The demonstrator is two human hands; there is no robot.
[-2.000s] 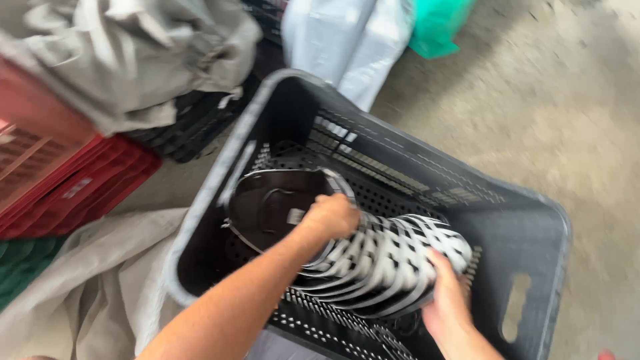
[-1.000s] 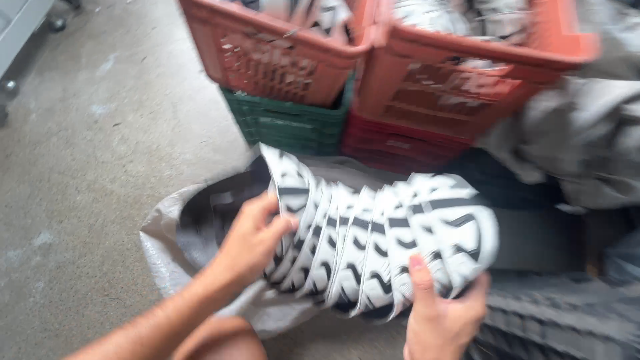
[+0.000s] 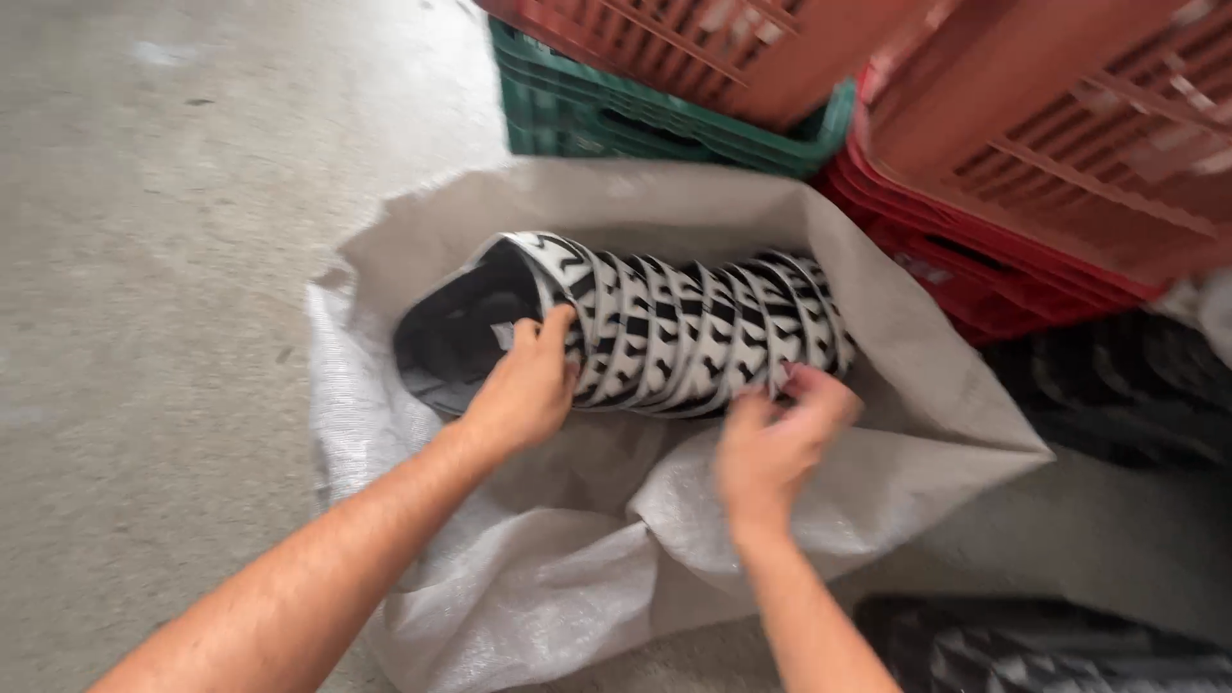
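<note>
A nested row of black-and-white patterned shoe uppers [image 3: 674, 332], likely sewn fabric, lies on its side in the mouth of a white woven plastic sack [image 3: 539, 577]. The dark hollow inside of the leftmost piece faces left and shows a small white tag. My left hand [image 3: 529, 380] pinches the rim of that leftmost piece between thumb and fingers. My right hand [image 3: 784, 438] is at the lower right edge of the row, blurred, its fingers bent; whether it grips a piece is unclear.
Orange-red slatted plastic crates [image 3: 1020, 125] stand on a green crate [image 3: 654, 120] and a red crate [image 3: 972, 269] beyond the sack. Dark items lie at the right, and a black object [image 3: 1039, 645] is at the lower right. Concrete floor [image 3: 173, 289] extends at the left.
The nested row was in a black crate two seconds ago, then held in both my hands above the sack; now it lies inside the sack's opening. The view has swung to the crates and sack.
</note>
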